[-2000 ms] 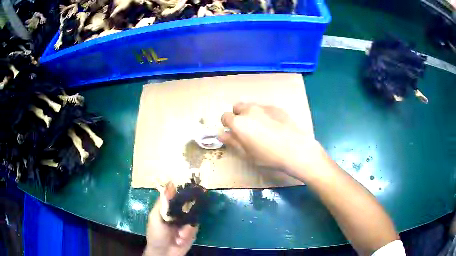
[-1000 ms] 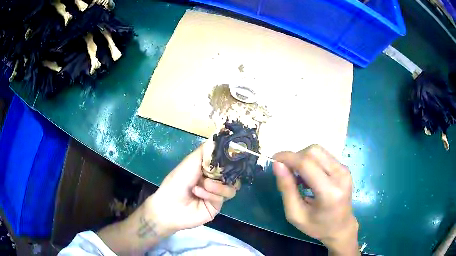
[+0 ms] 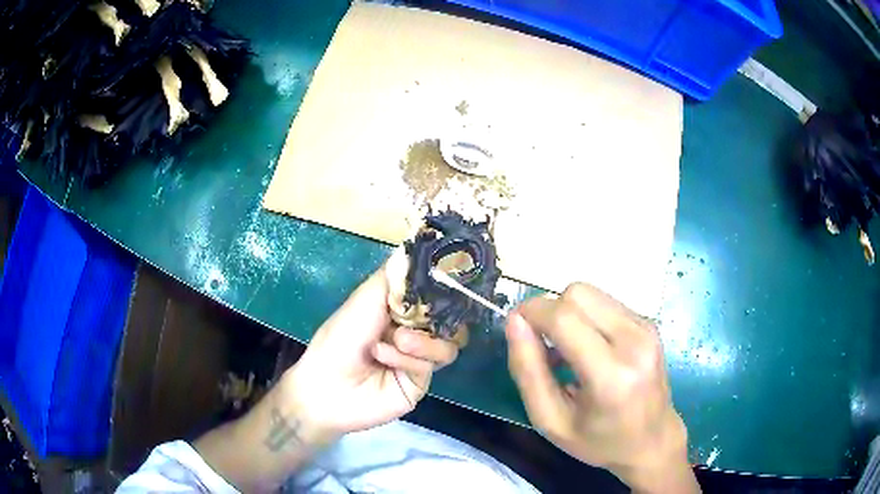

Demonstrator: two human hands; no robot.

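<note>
My left hand [image 3: 362,362] holds a torso part [image 3: 425,304], its ragged black edge and round hollow opening facing up toward the camera. The beige of the part shows between my fingers. My right hand [image 3: 603,386] pinches a thin pale glue applicator [image 3: 475,293] between thumb and forefinger. The applicator's tip is at the near left rim of the opening. A small whitish glue dish [image 3: 466,157] lies on the cardboard sheet [image 3: 347,116] beyond the torso part, with a brown stain beside it.
A pile of black parts [image 3: 87,106] with beige legs is at the upper left. A blue crate [image 3: 666,39] stands at the top. Another black part [image 3: 838,169] lies at the right. A blue tote [image 3: 68,318] and a brown carton [image 3: 178,367] are below the table's left edge.
The view has tilted down from the crate. My right hand has come from the dish to the torso part. Over the last second, the applicator tip has shifted from inside the opening to its rim.
</note>
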